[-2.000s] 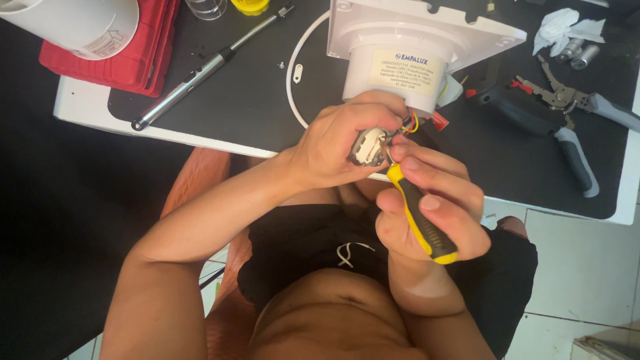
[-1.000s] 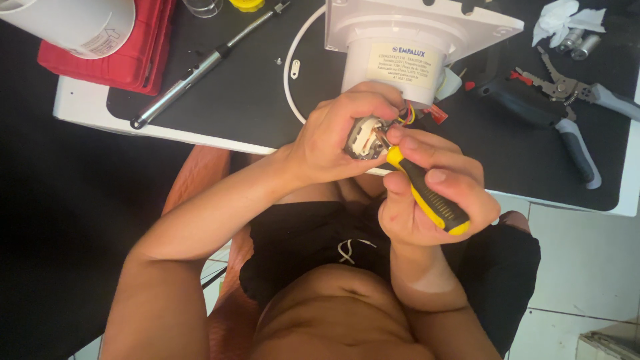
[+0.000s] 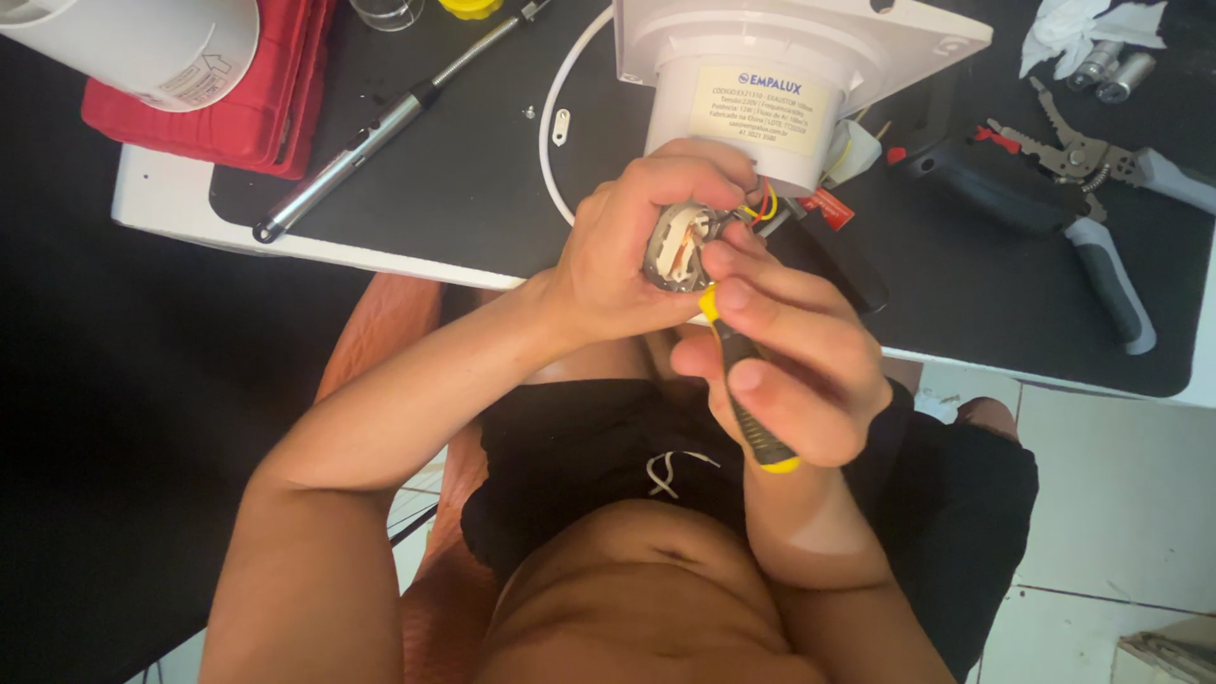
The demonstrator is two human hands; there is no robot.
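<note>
My left hand (image 3: 617, 237) grips a small metal motor with a cream coil part (image 3: 680, 245), its end facing up, just below the white plastic exhaust fan housing (image 3: 736, 104). Yellow and red wires (image 3: 763, 205) run between the motor area and the housing. My right hand (image 3: 807, 332) holds a screwdriver by its black and yellow handle (image 3: 750, 408). The handle's yellow collar is beside the lower edge of the motor; the screwdriver's tip is hard to make out. The fan housing bears a label with writing.
On the black mat (image 3: 456, 199) lie a silver pen-like tool (image 3: 351, 161), a small white plate (image 3: 561, 127), wire strippers (image 3: 1083, 157) and a dark-handled tool (image 3: 988, 185). A red case (image 3: 199, 133) with a white cylinder (image 3: 142, 47) stands left; crumpled paper (image 3: 1073, 33) and metal cylinders (image 3: 1126, 78) lie right.
The screwdriver handle has swung to a steeper angle, its butt now pointing more toward my body. My left hand keeps its hold on the motor.
</note>
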